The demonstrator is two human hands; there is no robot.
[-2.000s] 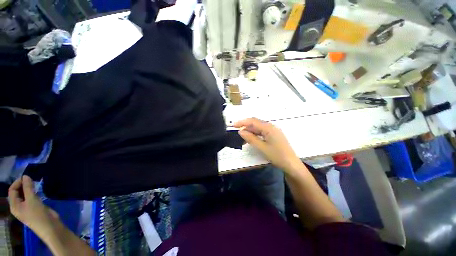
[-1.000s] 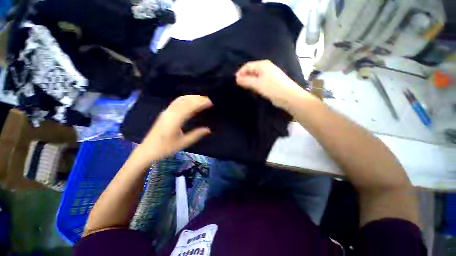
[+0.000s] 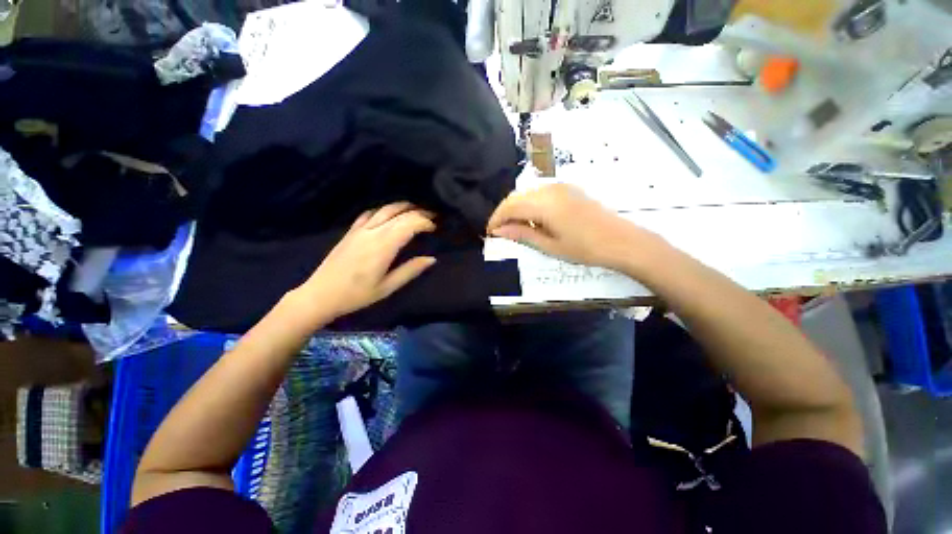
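Note:
A large black garment piece (image 3: 324,167) lies spread over the left part of the white sewing table, with folds near its right side. A short black strip end (image 3: 502,278) sticks out at its lower right edge. My left hand (image 3: 378,256) rests on the garment, palm down, thumb and fingers apart. My right hand (image 3: 553,221) is at the garment's right edge, with thumb and fingertips pinching at the black fabric. The needle area of the cream-white sewing machine (image 3: 527,78) is just above my right hand.
Tweezers (image 3: 665,134) and blue-handled snips (image 3: 741,142) lie on the machine bed. A white paper piece (image 3: 298,50) is at the back left. A black fabric heap (image 3: 115,115) and patterned fabric (image 3: 31,229) are at the left. A blue crate (image 3: 167,391) stands below.
Both hands have come together over the garment from its far sides. The right hand has since moved down to the right edge, and the garment lies flatter than one second ago.

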